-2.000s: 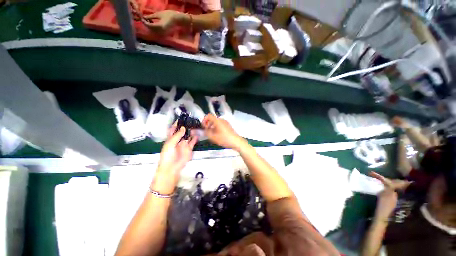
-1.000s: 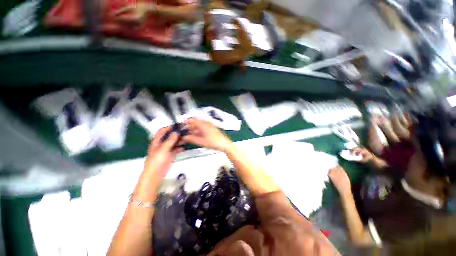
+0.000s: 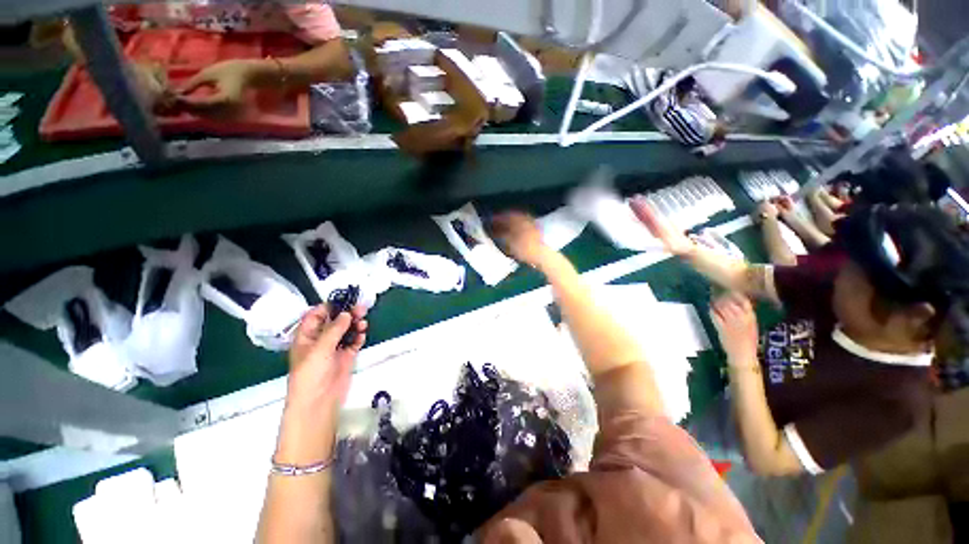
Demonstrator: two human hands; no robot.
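My left hand (image 3: 322,345) holds a small coiled black cable (image 3: 343,302) upright over the near belt rail. My right hand (image 3: 517,238) is stretched forward over the belt, blurred, at the edge of a white foam sleeve (image 3: 475,247) with a black cable on it; whether it grips anything is unclear. Several more foam-sleeved products with black cables lie on the green belt to the left, one of them a sleeve (image 3: 420,270) lying nearly sideways. A dark, shiny bag with a heap of black cables (image 3: 451,454) lies close to my body.
White sheets (image 3: 650,338) lie right of the cable bag, and a flat white stack (image 3: 125,510) at lower left. A metal post (image 3: 115,80) stands at upper left. A red tray (image 3: 228,90) and an open brown carton are across the belt. A person at right reaches over the belt.
My hands have parted: the left keeps a cable, the right has moved forward and right. The sleeved products appear further left. The neighbouring person's arm now extends over the belt with something white and blurred near it.
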